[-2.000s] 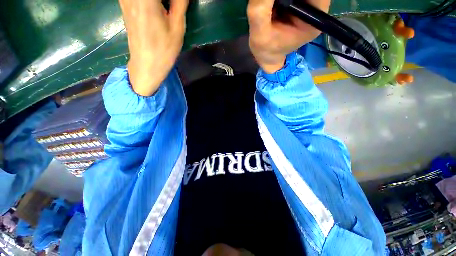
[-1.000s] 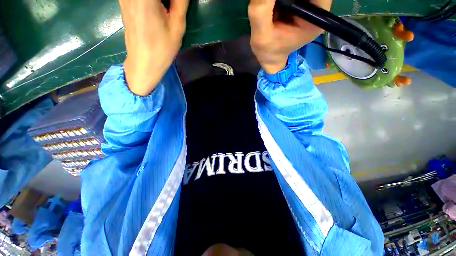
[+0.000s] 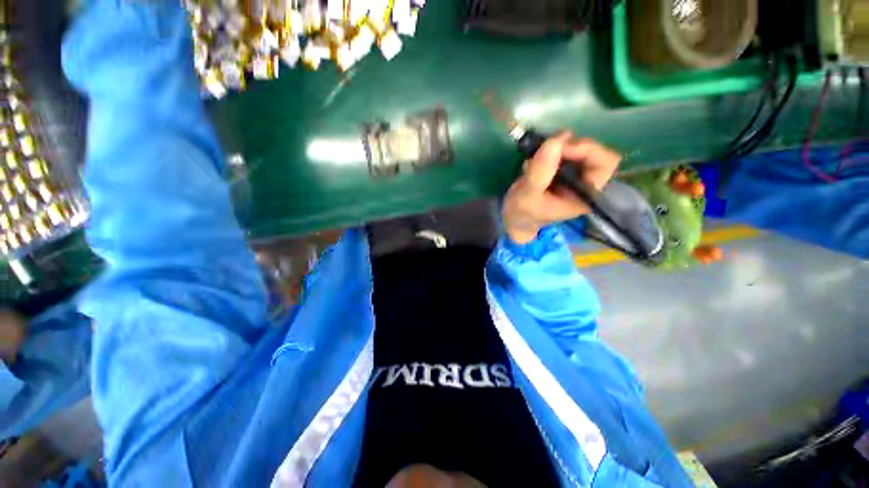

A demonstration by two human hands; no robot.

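Observation:
My right hand (image 3: pixel 562 181) is closed around the black handle of a soldering iron (image 3: pixel 589 193). Its blurred tip points up and left over the green bench, apart from the metal soldering fixture (image 3: pixel 408 143). The fixture lies near the bench edge; blur hides whether a part sits in its pale centre. My left hand is out of the picture; only its blue sleeve (image 3: pixel 152 162) shows, reaching past the top left edge. A loose pile of small silver-white and yellow components (image 3: pixel 305 33) lies beside that sleeve.
A blister tray (image 3: pixel 29 172) with rows of parts is at far left. A green tray (image 3: pixel 624 71) holding a round tan item is at upper right, with black cables beside it. A green fan (image 3: pixel 677 219) is below the bench edge. A dark item (image 3: pixel 524 14) is at the top.
The view has shifted, showing more of the bench. My left hand has moved from the bench edge out past the top left. My right hand still holds the iron, now right of the fixture.

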